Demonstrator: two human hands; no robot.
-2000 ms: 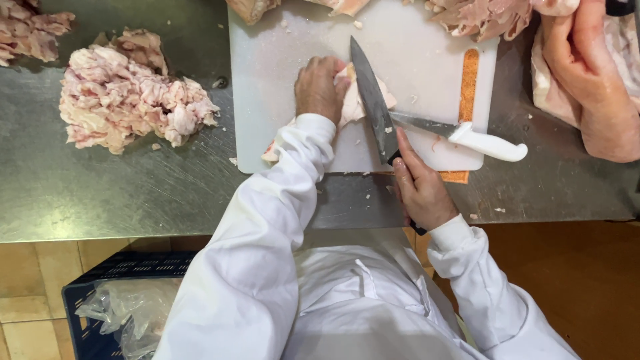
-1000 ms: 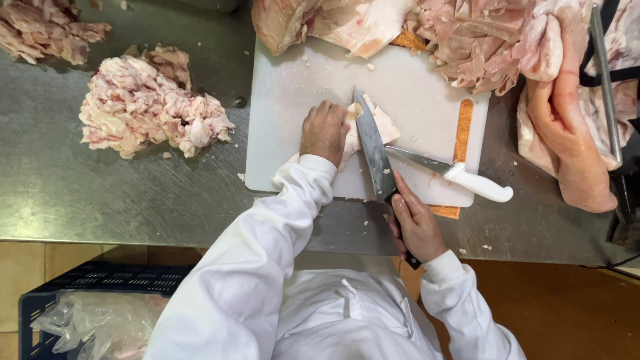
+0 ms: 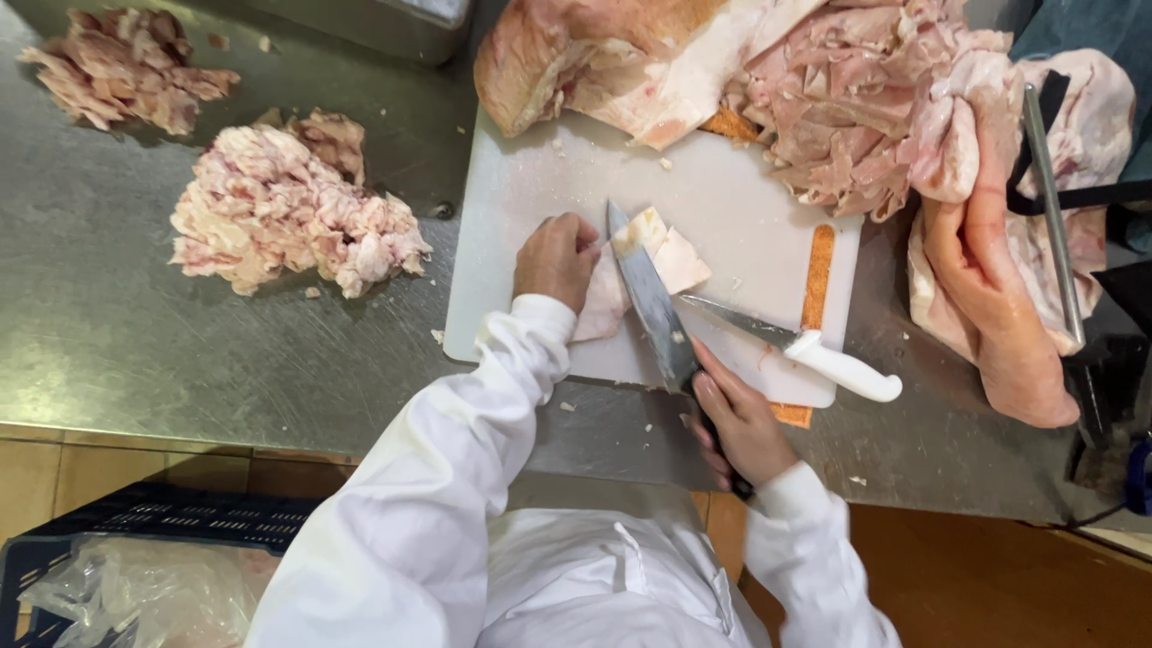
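Note:
My right hand (image 3: 733, 414) grips the black handle of a large chef's knife (image 3: 650, 301), its blade lying across a pale piece of meat or fat (image 3: 601, 301) on the white cutting board (image 3: 531, 171). My left hand (image 3: 555, 264), fingers curled, presses on that piece just left of the blade. A cut part of it (image 3: 679, 261) lies to the right of the blade. Beside it, a narrower knife with a white handle (image 3: 841, 367) rests on the board's right side, its handle end past the edge.
Chopped pale trimmings (image 3: 288, 211) and a smaller pile of meat scraps (image 3: 130, 67) lie at left. Large skin-on meat (image 3: 612, 63), sliced meat (image 3: 846, 99) and a pig's leg (image 3: 999, 297) lie beyond and right. A blue plastic crate (image 3: 162, 517) holding a plastic bag stands lower left.
The view has shifted, now showing more of the far side of the table. My hands stay around the same piece, and the knife blade is still across it.

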